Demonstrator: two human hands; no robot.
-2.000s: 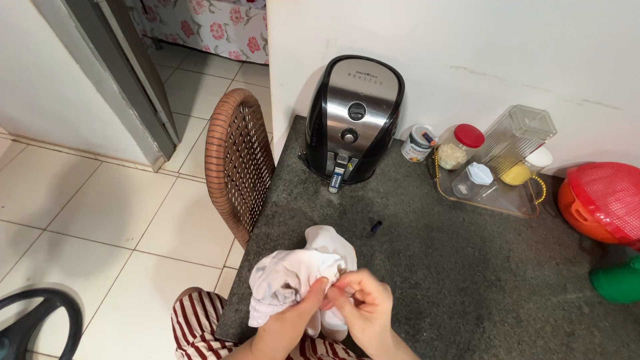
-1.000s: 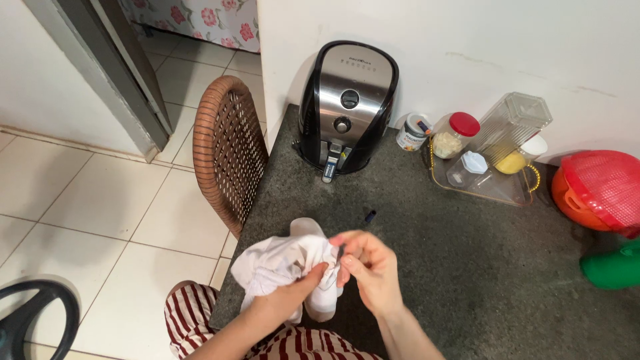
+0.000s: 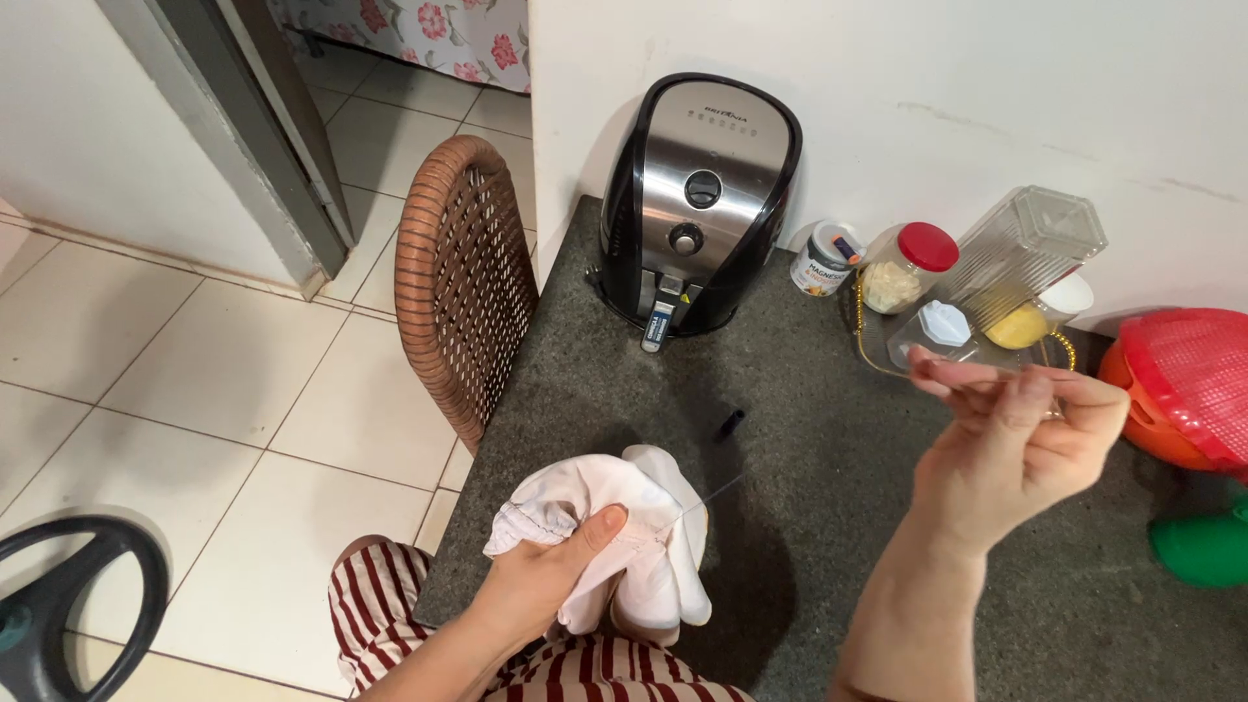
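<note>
A bunched white cloth garment (image 3: 634, 497) is gripped by my left hand (image 3: 551, 575), the thumb on top of the fabric, at the near edge of the dark stone table (image 3: 838, 439). A thin thread (image 3: 717, 490) runs from the cloth up and to the right. My right hand (image 3: 1019, 439) is raised over the right side of the table, thumb and fingers pinched; the thread leads toward it, and whether a needle is between the fingertips is too small to tell. A small dark cylindrical object (image 3: 729, 424) lies on the table beyond the cloth.
An air fryer (image 3: 697, 205) stands by the wall. Right of it are a white supplement jar (image 3: 824, 261), a red-lidded jar (image 3: 912, 263) and a tray (image 3: 882, 366) with containers. Farther right sit a red mesh-covered bowl (image 3: 1185, 390) and a green object (image 3: 1204, 546). A woven chair (image 3: 463, 292) stands left.
My right hand has moved away from the cloth, up and to the right, and the thread now shows stretched out. My left hand still holds the cloth.
</note>
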